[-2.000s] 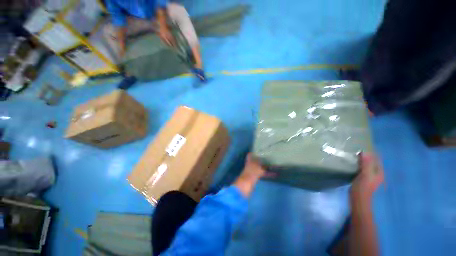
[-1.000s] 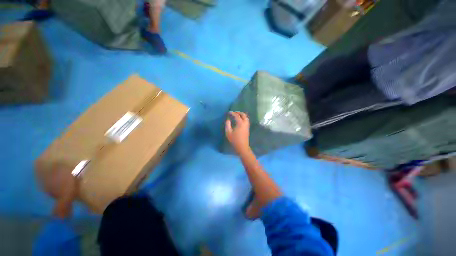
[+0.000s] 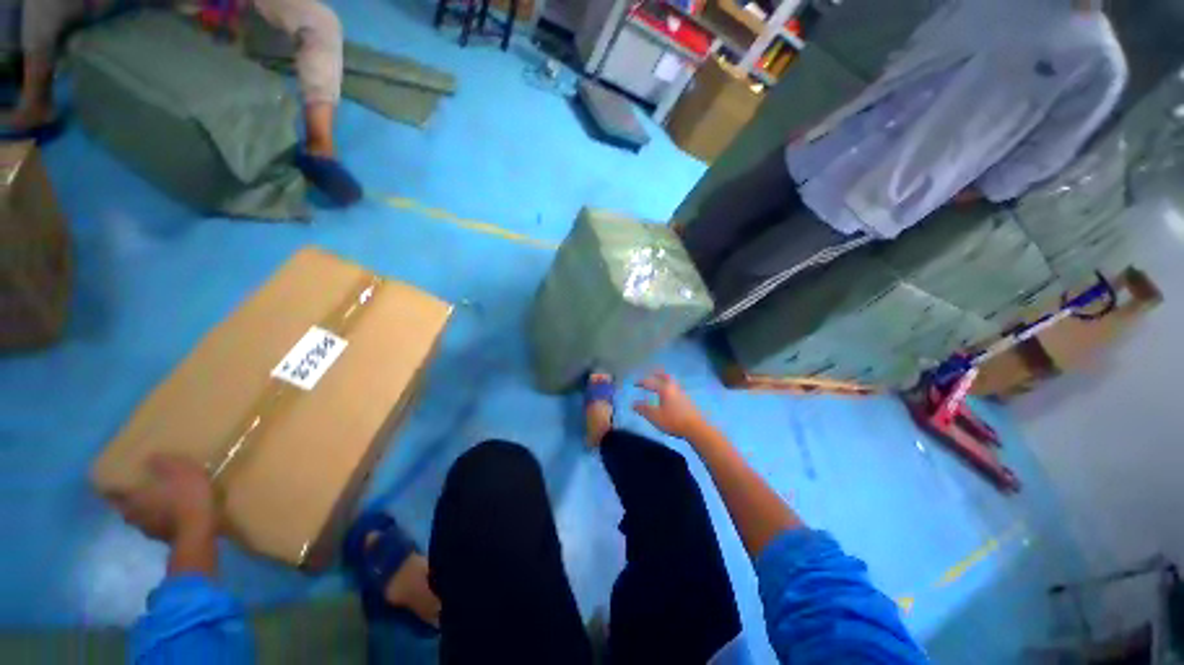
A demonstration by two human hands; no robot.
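Observation:
A brown cardboard carton (image 3: 292,390) with tape along its seam and a white label lies on the floor at my left. My left hand (image 3: 173,496) rests on its near left end, fingers spread over the edge; it is somewhat blurred. A green wrapped carton (image 3: 617,299), shiny with clear tape, stands on the floor in front of my right foot. My right hand (image 3: 669,405) is open and empty, just below and right of it, apart from it.
A person in a grey shirt (image 3: 954,111) stands at a pallet load (image 3: 831,331). A red pallet jack (image 3: 954,416) is at the right. Another seated person's legs (image 3: 312,65) flank a green parcel (image 3: 175,111). Another brown carton (image 3: 29,247) is at the left edge.
The green wrapped carton has gone from between both hands to the floor. My left hand has moved to the brown carton; my right hand has drawn back. The view has swung right.

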